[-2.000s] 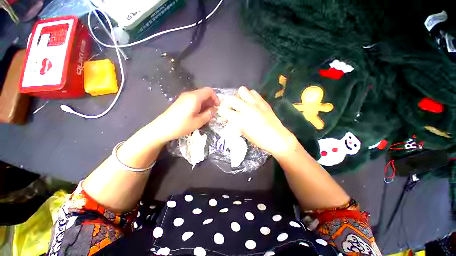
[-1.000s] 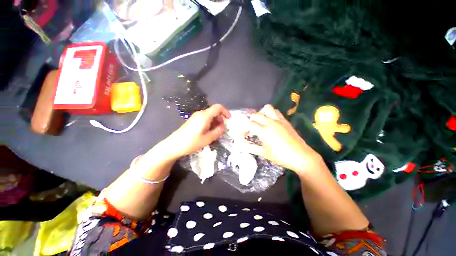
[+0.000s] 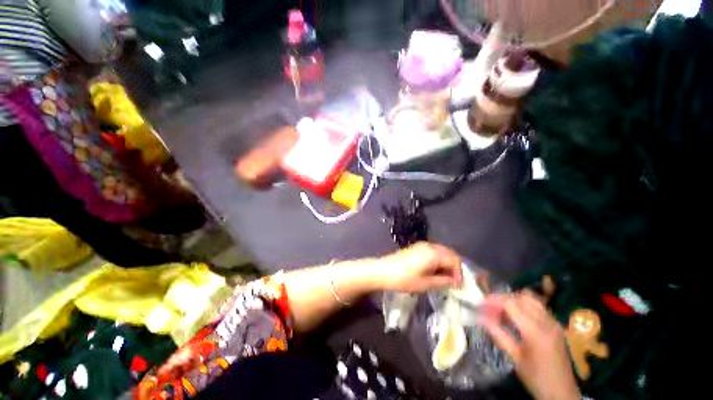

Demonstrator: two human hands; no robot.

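My left hand and my right hand are close together over a crumpled clear plastic bag on the dark grey tabletop. A pale piece is between the fingertips of both hands; the picture is blurred there. A yellowish-white piece lies on the bag below the hands, and another whitish piece lies at its left. A pile of small black bits lies beyond my left hand.
Dark green plush with a tan gingerbread figure fills the right. A red box, yellow block, brown case, white cable, bottle and purple-lidded jar stand farther off. Another person's patterned clothing shows at the left, near yellow sacks.
The view has swung left and tilted, so the hands and bag appear lower right, and the person, bottle and jar now show. The hands remain over the bag, with a pale piece now visible between them.
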